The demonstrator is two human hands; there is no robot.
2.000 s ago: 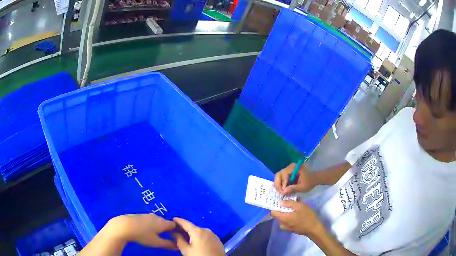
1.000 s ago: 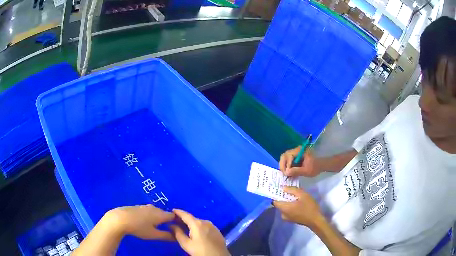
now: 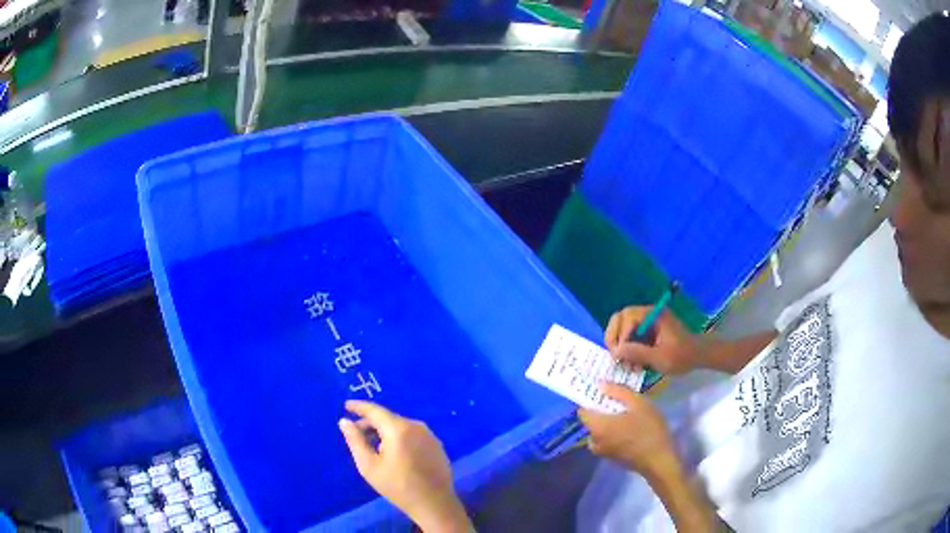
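A large blue tote (image 3: pixel 479 239) stands in front of me, tilted in the view. Its dark blue floor bears white Chinese lettering and a few specks, and no units lie in the visible part. My right hand (image 3: pixel 401 463) is bare and over the near part of the tote, below the lettering. Its thumb and index finger are slightly apart and nothing shows in it. My left hand is out of the picture.
A lower blue bin (image 3: pixel 78 468) at bottom left holds many white units (image 3: pixel 172 489). Blue sheets (image 3: pixel 125 198) are stacked on the left. Another blue tote (image 3: pixel 719 146) stands upright at upper right. At right, a person writes with a green pen on a white slip (image 3: pixel 578 370).
My left hand has left the picture, and my right hand is now apart from it. The view has shifted left, showing more of the white units. The person still writes on the slip.
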